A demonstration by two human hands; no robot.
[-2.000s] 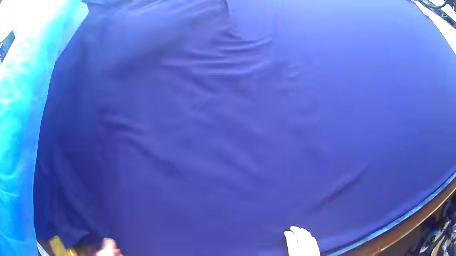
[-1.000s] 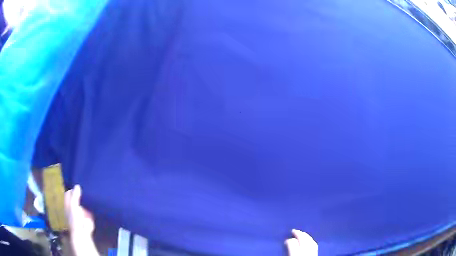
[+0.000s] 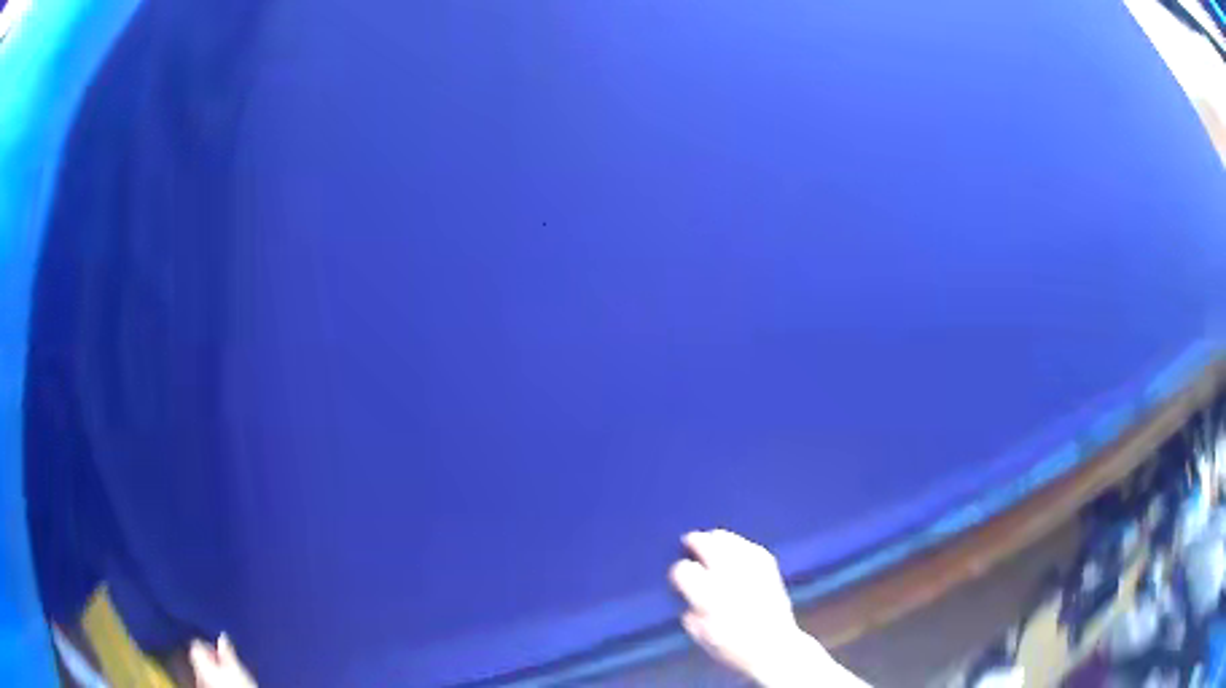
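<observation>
A dark blue fabric ply fills most of the view, smooth in the middle and right, with soft folds along its left side. My right hand is at the near edge of the ply, its fingers bent over the fabric; whether it pinches the cloth cannot be told. My left hand is at the bottom left, mostly cut off by the picture's edge, with its fingertips at the fabric's near left corner. A yellow block lies just left of it, partly cut off.
A bright light-blue roll or bundle runs down the left rim. A pale-blue layer shows under the ply along the brown table edge. The floor at the lower right has scattered scraps. A pale strip and dark cables are at the top right.
The wrinkles across the ply have smoothed out. My right hand shows further left and higher, with more of it visible. My left hand and the yellow block show lower than one second ago; the view has shifted.
</observation>
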